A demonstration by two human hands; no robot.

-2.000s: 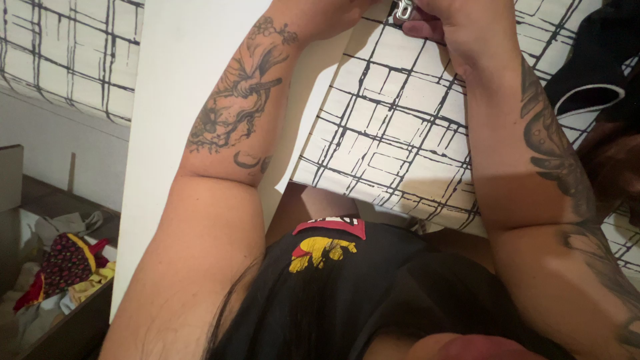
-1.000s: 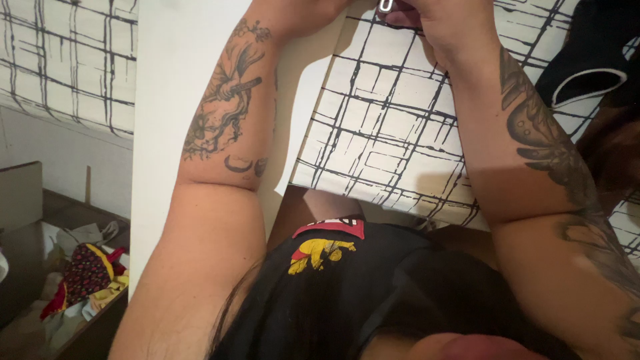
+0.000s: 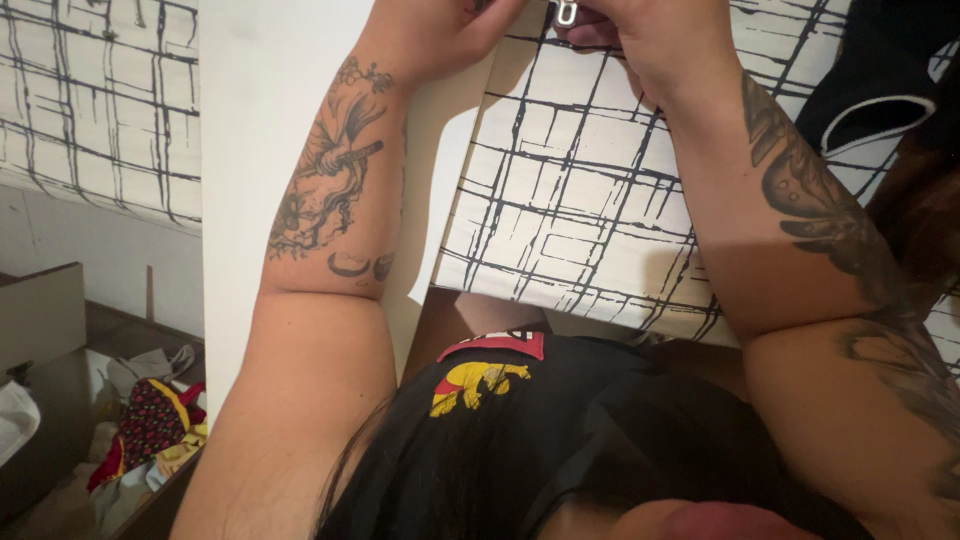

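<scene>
At the top edge of the view, my left hand (image 3: 461, 34) is bent inward over the edge of a white board; its fingers are mostly cut off by the frame, so what it holds cannot be told. Beside it, to the right, my right hand (image 3: 637, 34) has its fingers curled around a small silver metal piece with an oblong opening (image 3: 566, 13). Both hands are above a sheet printed with a black crosshatched line pattern (image 3: 577, 187). A white board (image 3: 255, 150) lies under my left forearm.
More crosshatch-patterned material (image 3: 97, 97) is at the upper left, with small metal pieces on it. A drawer or box of mixed fabric pieces (image 3: 154, 420) stands at the lower left. Black cloth with a white cord or trim (image 3: 877, 124) lies at the upper right.
</scene>
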